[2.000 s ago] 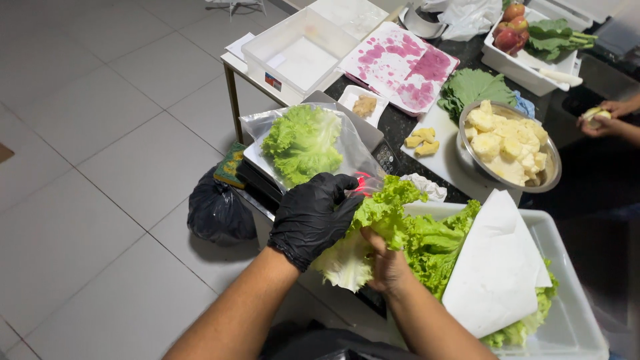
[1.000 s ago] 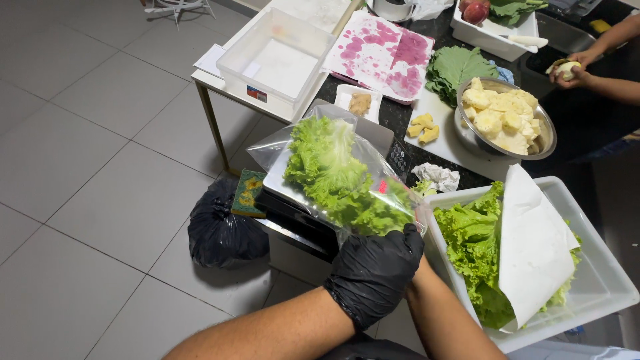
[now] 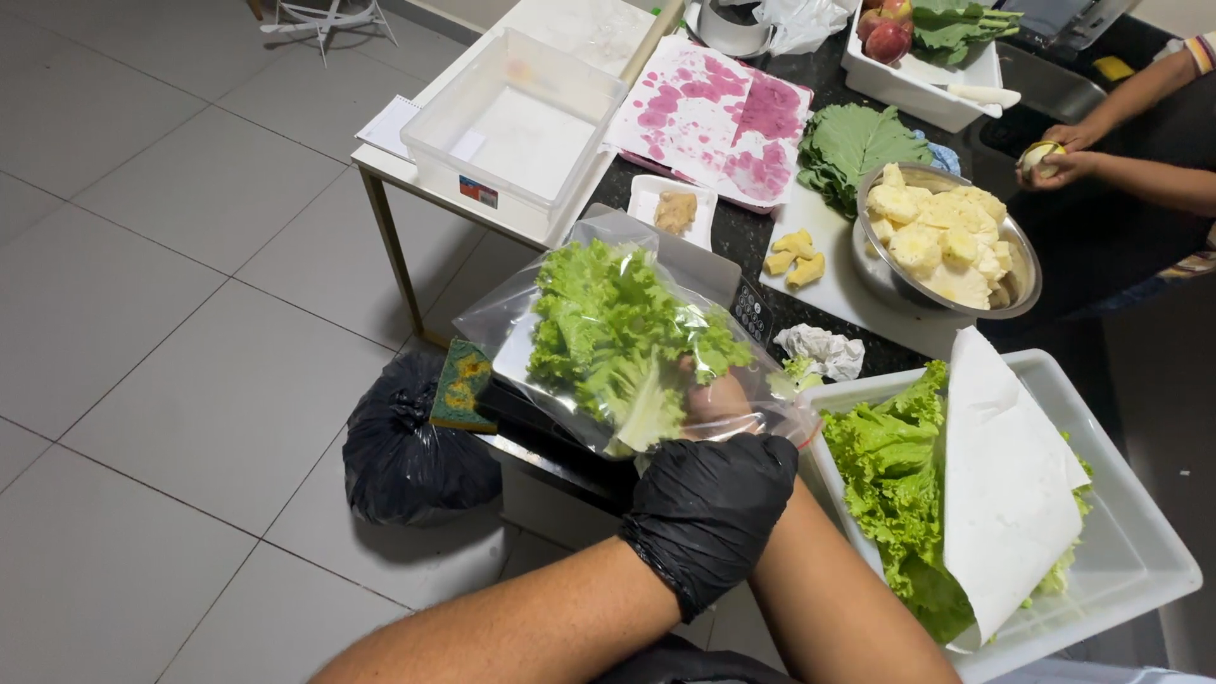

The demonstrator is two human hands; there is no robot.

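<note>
My left hand (image 3: pixel 708 522), in a black glove, grips the mouth edge of a clear plastic bag (image 3: pixel 489 309). Bare and partly hidden by the glove and film, my right hand (image 3: pixel 717 404) reaches inside the bag beside green lettuce leaves (image 3: pixel 608 332); its finger closure is unclear. The bag lies over a dark appliance with a pale top, perhaps a kitchen scale. To the right, a white plastic tub (image 3: pixel 1145 551) holds more lettuce (image 3: pixel 893 484), partly covered by a white paper sheet (image 3: pixel 1007 494).
Behind are a steel bowl (image 3: pixel 1031 290) of peeled pale produce, a cutting board (image 3: pixel 836 294), crumpled paper (image 3: pixel 822 351) and a clear bin (image 3: pixel 427 157). A black rubbish bag (image 3: pixel 408 456) sits on the floor at left. Another person's hands (image 3: pixel 1064 157) hold produce at upper right.
My right hand, outside the bag with lettuce two seconds ago, is now inside it. More lettuce is in the bag. My gloved hand has moved from the bag's side to the near edge of its mouth.
</note>
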